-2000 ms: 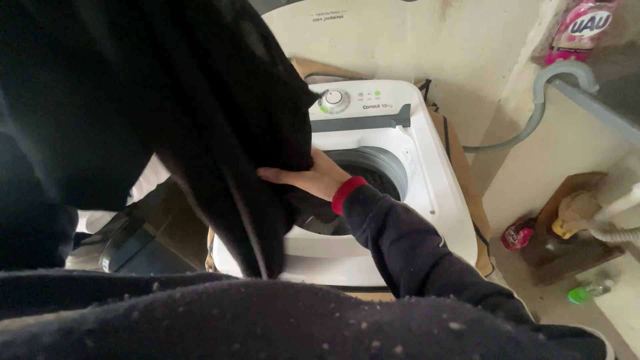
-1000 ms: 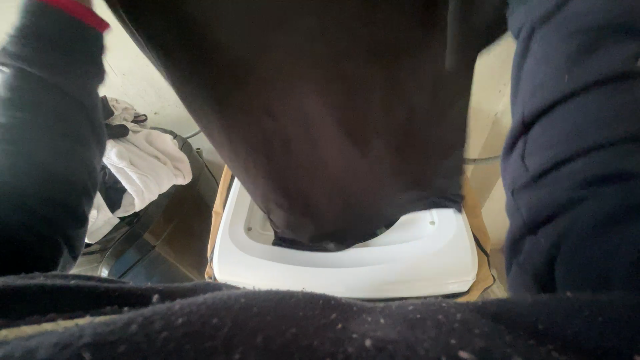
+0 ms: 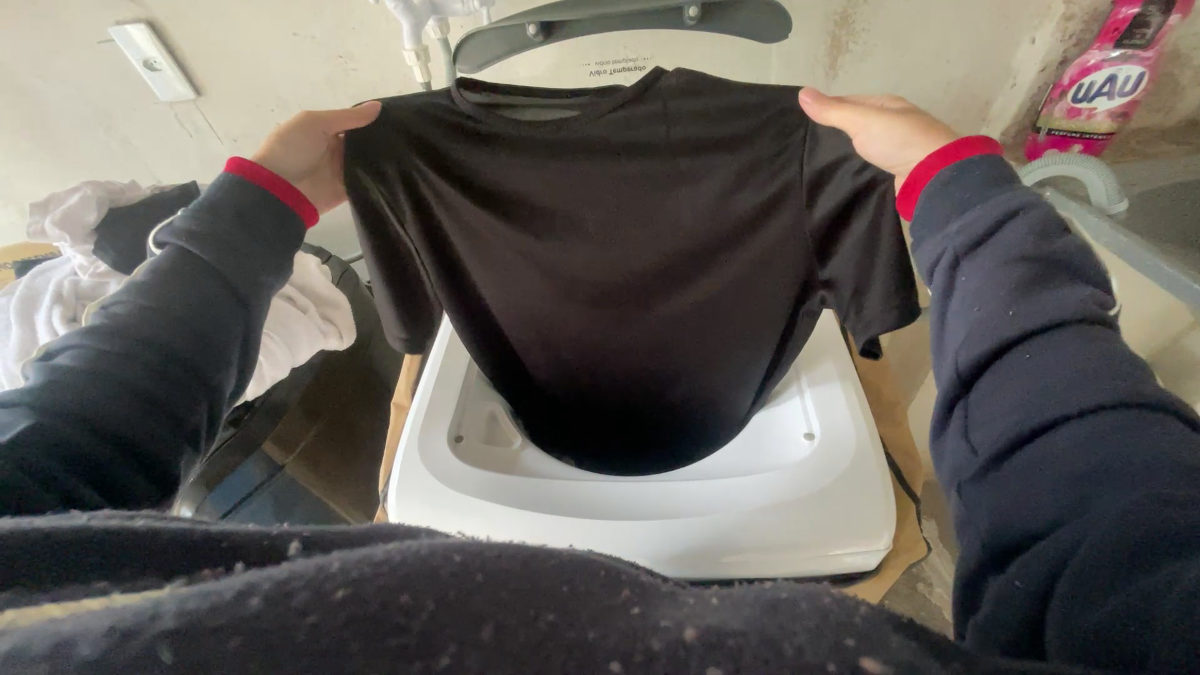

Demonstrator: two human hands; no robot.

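A black short-sleeved T-shirt (image 3: 619, 253) hangs spread out between my hands, its neckline at the top. My left hand (image 3: 314, 150) pinches one shoulder, thumb on the front; the fingers are behind the cloth. At the other shoulder my right hand (image 3: 867, 131) grips in the same way, its fingers mostly hidden. Below and behind the shirt stands a white top-loading washing machine (image 3: 647, 548) with its lid raised. The shirt's lower part hangs over the tub opening and hides the tub and the control panel.
White and dark clothes (image 3: 300, 319) lie heaped at the left on a dark glossy surface (image 3: 309, 469). A pink bottle (image 3: 1097, 94) and a grey corrugated hose (image 3: 1078, 173) are at the upper right. Behind are a wall outlet (image 3: 155, 64) and a tap (image 3: 412, 28). Cardboard (image 3: 891, 422) edges the machine.
The black cloth, bunched beside the machine two seconds ago, is now spread out as a T-shirt over it. Both hands now show at its shoulders; one second ago they were out of view.
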